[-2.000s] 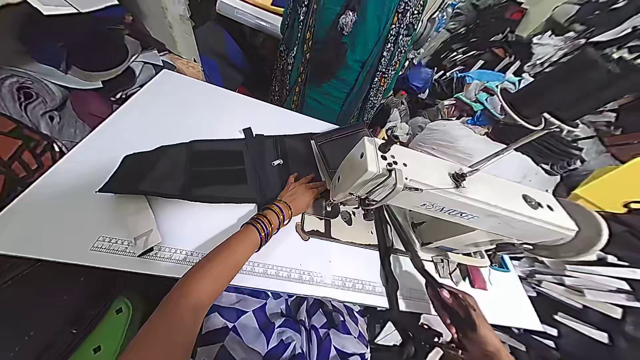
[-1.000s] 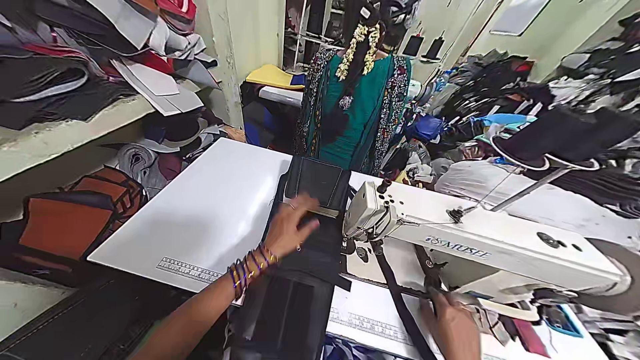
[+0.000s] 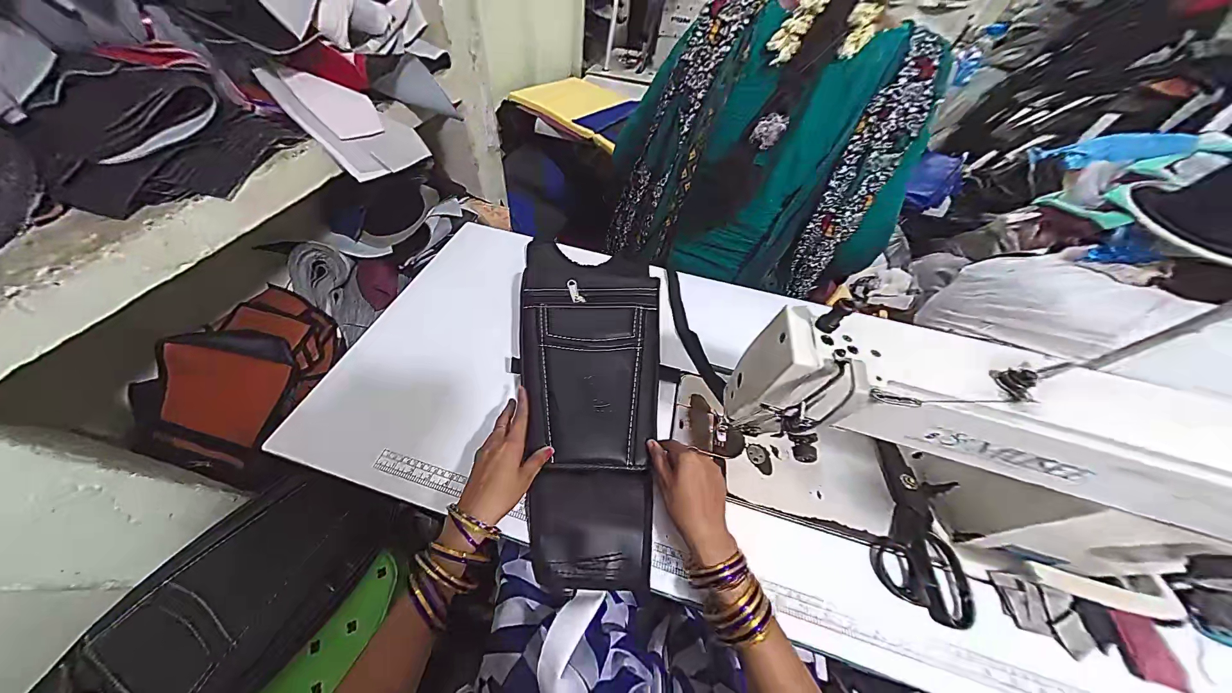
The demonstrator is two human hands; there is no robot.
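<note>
A long black bag panel [image 3: 592, 395] with a zipper, white stitching and a pocket lies lengthwise before me on the white sewing table [image 3: 385, 385], its lower end over the front edge. My left hand [image 3: 503, 457] grips its left edge, thumb on top. On its right edge my right hand [image 3: 691, 491] holds it between thumb and fingers. The white sewing machine [image 3: 799, 366] stands just to the right, its needle area beside my right hand. Black-handled scissors [image 3: 919, 558] lie under the machine arm. A black strap [image 3: 695, 337] runs from behind the panel toward the machine.
A person in green clothing [image 3: 751, 164] is just beyond the table. Orange and black bag pieces [image 3: 226, 385] lie at the left, below a ledge [image 3: 164, 260] piled with fabric scraps. Cloth and plastic heaps [image 3: 1020, 298] fill the right back. A printed ruler [image 3: 419, 472] runs along the front edge.
The panel, sideways at first, now lies lengthwise toward me with its zipper side up. My right hand has come from under the machine arm to the panel's right edge. The scissors now lie unheld.
</note>
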